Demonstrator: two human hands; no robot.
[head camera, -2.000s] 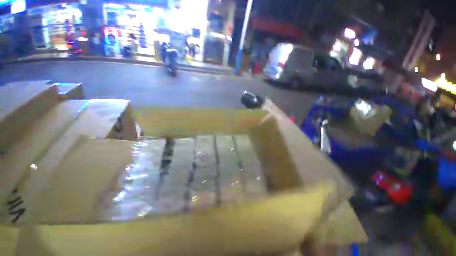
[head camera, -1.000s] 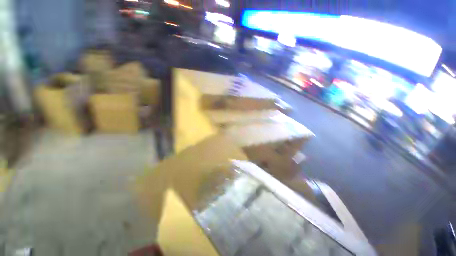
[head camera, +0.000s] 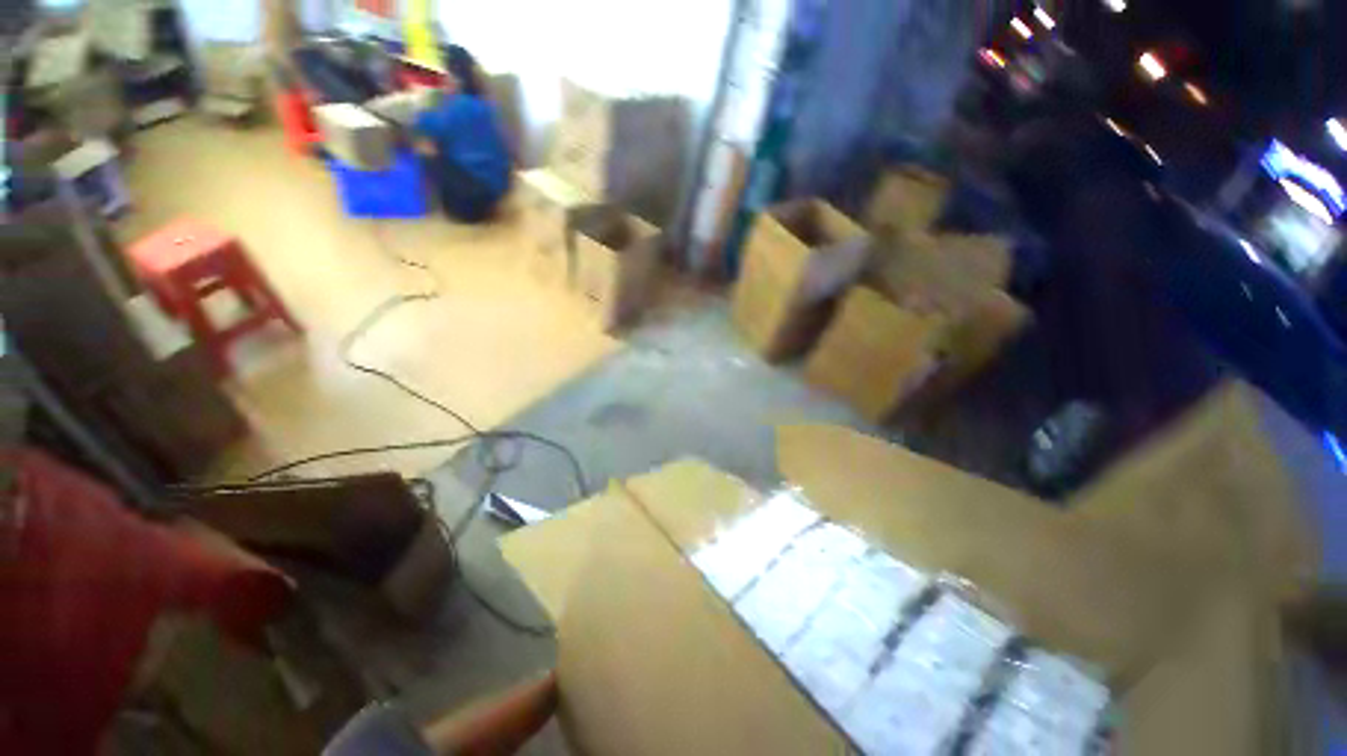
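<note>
An open shipping carton (head camera: 694, 635) fills the bottom centre and right, tilted in the picture, its flaps spread outward. Inside, small white boxes (head camera: 842, 591) lie in rows under shiny clear film, with dark gaps between rows. A blurred skin-coloured shape at the bottom edge, apparently my left hand (head camera: 495, 716), reaches the carton's left side from a greyish sleeve-like shape. It is mostly cut off, so its grip is hidden. My right hand cannot be made out; the carton's right end is dark and blurred.
Red cloth, perhaps a person's clothing (head camera: 104, 606), is close at left beside an open brown carton (head camera: 340, 524). A black cable (head camera: 421, 392) crosses the floor. A red stool (head camera: 207, 281) stands left. A person in blue (head camera: 470, 148) crouches behind. Open cartons (head camera: 798, 273) stand outside the doorway.
The view has swung left from the street and shops to the workshop doorway and interior. The filled carton stays close in front; the neighbouring cartons have left view. The skin-coloured shape now shows.
</note>
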